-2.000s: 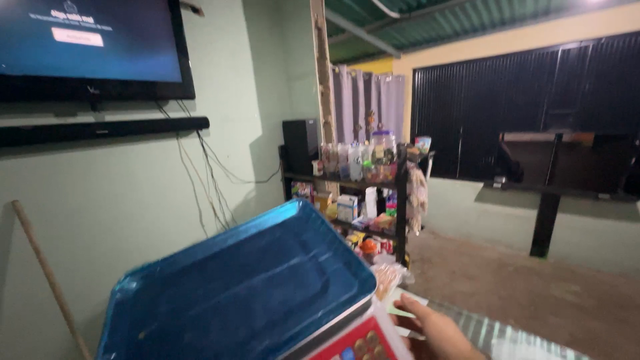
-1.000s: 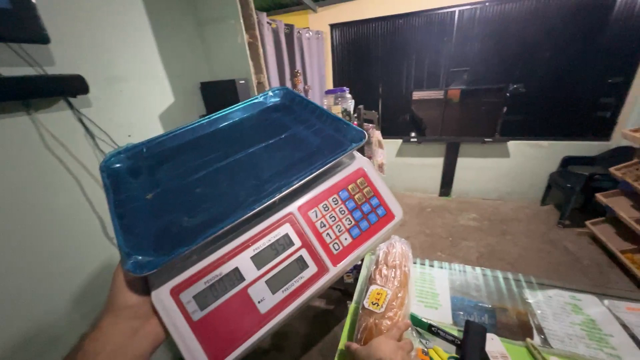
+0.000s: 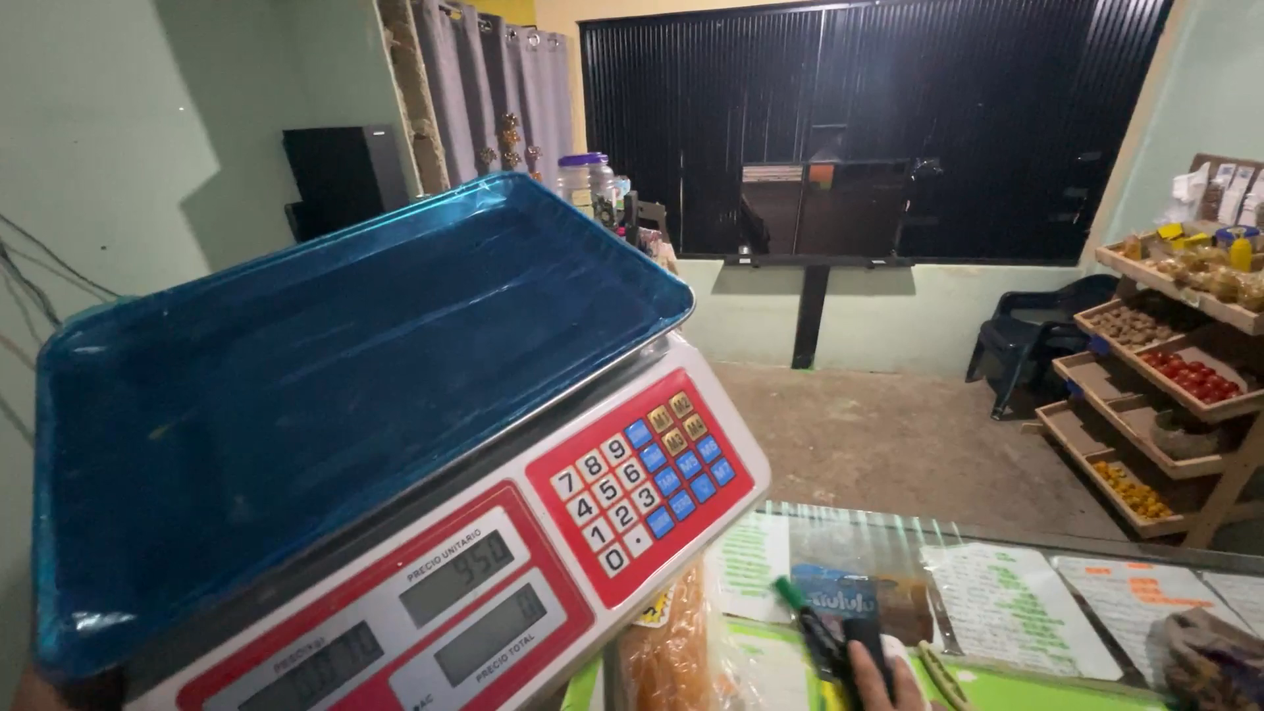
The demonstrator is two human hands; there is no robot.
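A digital price scale (image 3: 632, 484) with a blue film-covered tray (image 3: 336, 365) fills the left and middle of the view, tilted. Only a bit of my left hand (image 3: 39, 691) shows at the scale's lower left corner, under the tray; its fingers are hidden. My right hand (image 3: 884, 681) is at the bottom, fingers on a dark object (image 3: 867, 642) on the glass-topped counter. Beside it lies a green-capped marker (image 3: 805, 612). A plastic-wrapped loaf of bread (image 3: 671, 642) lies partly behind the scale's lower edge.
Handwritten sheets (image 3: 1022, 602) lie under the counter's glass. A crumpled bag (image 3: 1210, 652) is at the right. Beyond stand a dark plastic chair (image 3: 1027, 331) and a wooden produce rack (image 3: 1165, 385) with tomatoes. A lidded jar (image 3: 585, 183) shows behind the tray.
My right hand has moved right from the wrapped bread to the dark object. The scale now covers part of the bread. The view has swung right.
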